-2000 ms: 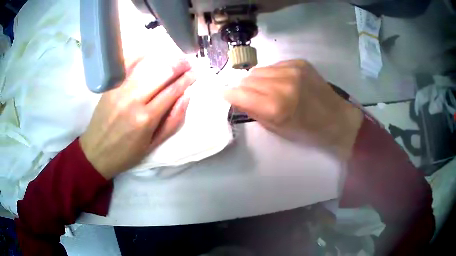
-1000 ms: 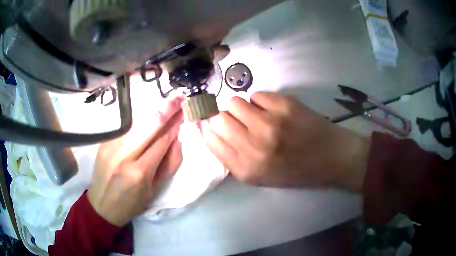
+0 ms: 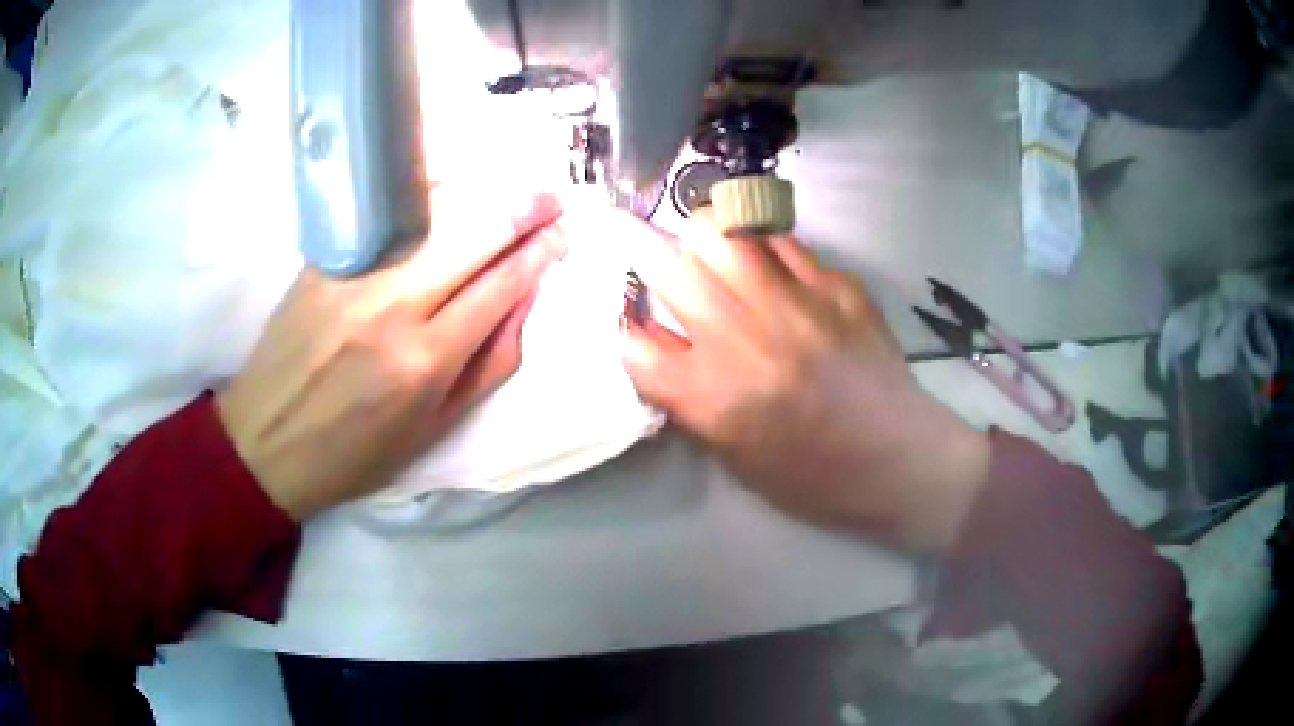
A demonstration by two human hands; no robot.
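Note:
White garment fabric (image 3: 546, 404) lies on the machine table under both hands, its front part folded, its far edge in bright glare at the presser foot (image 3: 585, 149). My left hand (image 3: 376, 348) lies flat on the fabric left of the foot, fingertips close to it. My right hand (image 3: 773, 362) is on the fabric's right edge, fingers bent, fingertips just right of and below the foot. Whether the fingers pinch the cloth is hard to tell in the glare. The sewing machine head (image 3: 674, 71) is above the hands. A cream ribbed knob (image 3: 754, 206) stands just beyond my right hand.
A blue-grey rounded bar (image 3: 341, 156) hangs at left over heaped white cloth (image 3: 135, 270). Pink-handled thread snips (image 3: 1001, 355) lie right of my right hand. A banded bundle of narrow white strips (image 3: 1050, 177) lies upper right. The table's curved front edge (image 3: 568, 645) borders a dark gap.
The view swung nearer the machine head, then back. Both hands stay at the fabric by the foot. My right hand's fingers now spread lower along the fabric's edge than two seconds ago.

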